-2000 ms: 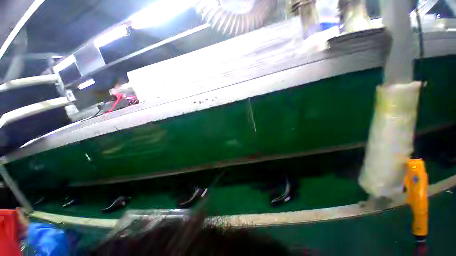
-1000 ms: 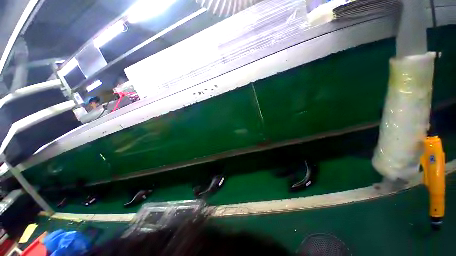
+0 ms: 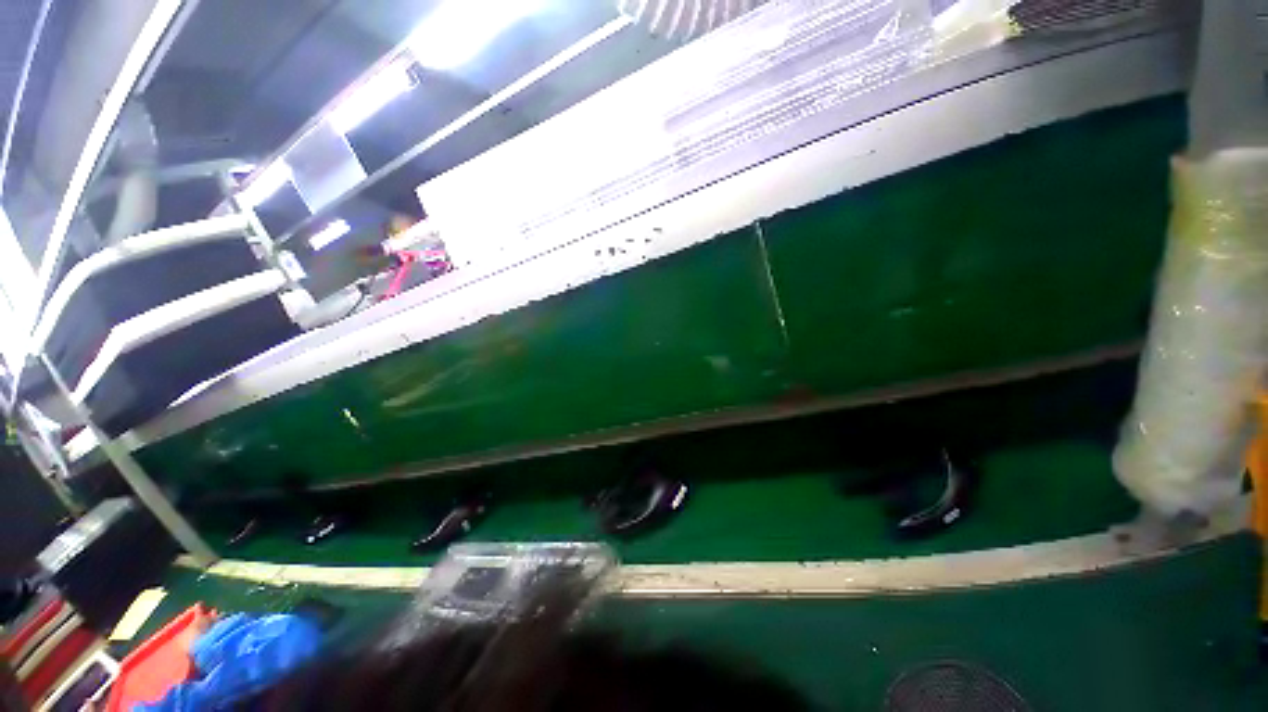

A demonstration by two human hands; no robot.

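No hand shows; a dark blurred shape covers the bottom centre. Nearest in front lies a clear blister tray (image 3: 517, 568) with a dark piece in it, its lower part hidden by the dark shape. A round dark mesh disc (image 3: 955, 687) lies on the green bench at the bottom, cut off by the edge. A yellow-orange electric screwdriver (image 3: 1260, 487) is upright at the right edge, mostly out of the picture. Glossy black curved units (image 3: 647, 502) with small white marks are spaced along the green conveyor beyond the pale rail.
A plastic-wrapped post (image 3: 1199, 348) stands at the right. A pale rail (image 3: 834, 576) separates bench and conveyor. At the lower left are a red-orange bin (image 3: 160, 665), blue crumpled material (image 3: 250, 659) and a dark box (image 3: 114, 556). A white-edged shelf (image 3: 556, 273) runs above.
The view has shifted so that most things sit farther right. The screwdriver has moved almost out of the picture, the mesh disc has come into view, and more of the left-hand bins shows.
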